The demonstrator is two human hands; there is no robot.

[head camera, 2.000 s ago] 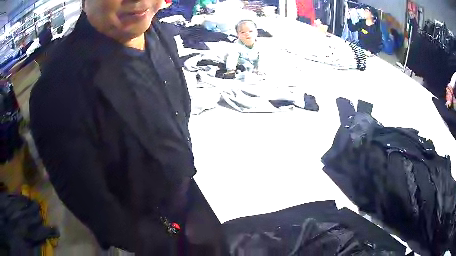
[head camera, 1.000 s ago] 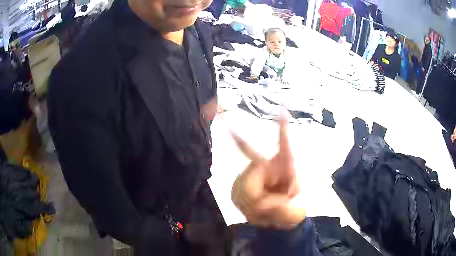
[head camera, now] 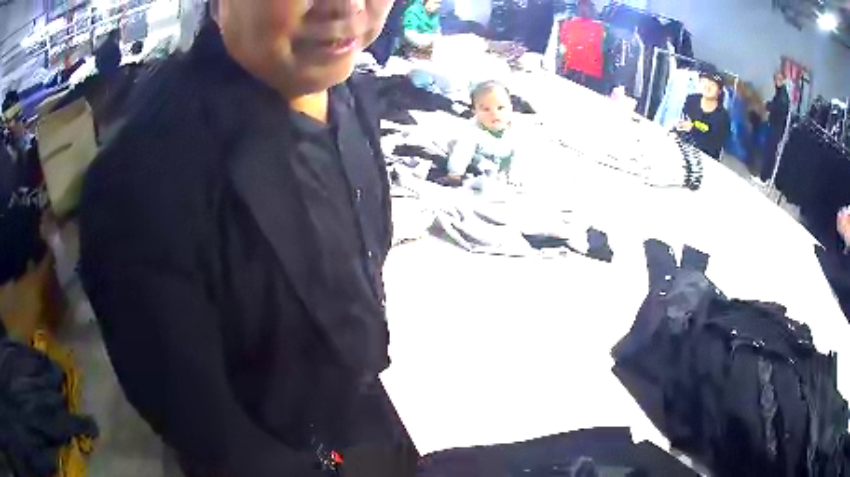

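Note:
No hand of mine is in the picture now. A heap of black garments (head camera: 736,354) lies on the right part of the white table (head camera: 503,345), with two strap-like ends sticking up at its far side and small white marks on it. Another flat black garment (head camera: 559,449) lies at the near edge and is cut off by the frame's bottom. Light grey cloth (head camera: 480,231) with black parts is spread farther back on the table.
A person in a black shirt (head camera: 252,279) stands close on the left, beside the table. A baby (head camera: 488,140) sits on the table. A striped pile (head camera: 690,160) lies on the far side. Another person (head camera: 708,119) stands beyond it. Dark cloth over yellow (head camera: 63,401) lies lower left.
The raised hand with two fingers extended, seen over the table a second ago, has left the picture. The view has shifted slightly.

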